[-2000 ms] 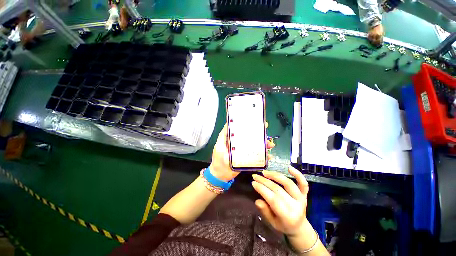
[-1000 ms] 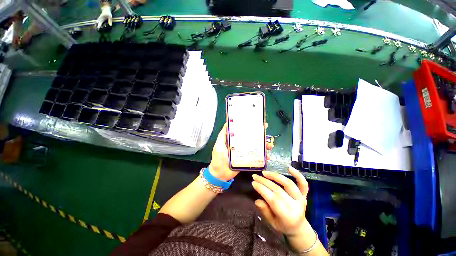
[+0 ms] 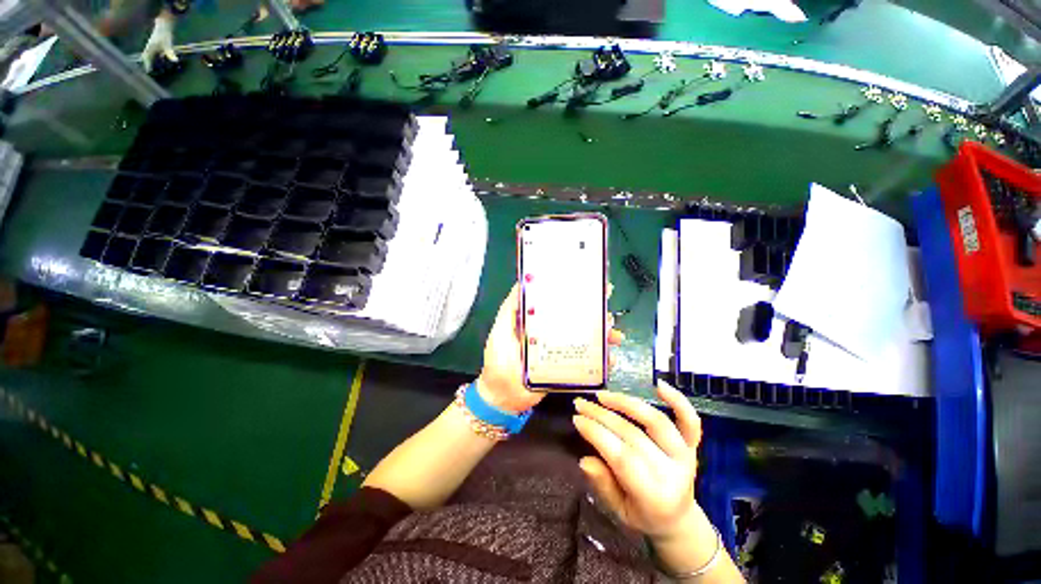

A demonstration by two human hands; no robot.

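Observation:
A smartphone [image 3: 564, 299] with a lit, mostly white screen and a pinkish edge stands upright in my left hand [image 3: 505, 356]. The left fingertips show at the phone's right edge. My right hand [image 3: 646, 456] is below and right of the phone, fingers apart and bent, holding nothing and not touching the phone. A small black corded unit [image 3: 637, 270] lies on the green bench right of the phone, its thin cable beside it.
Stacked black trays [image 3: 245, 205] with white layers stand at left. The right tray [image 3: 765, 394] bears white sheets [image 3: 846, 274] and small black housings [image 3: 755, 322]. A red bin [image 3: 984, 245] and blue bin [image 3: 957, 422] are at right. Corded units line the far belt. A gloved hand [image 3: 161, 43] shows far left.
The view has shifted slightly, and parts on the far line have moved left. The other person's hand at upper right has left the picture. My hands and the phone have barely moved.

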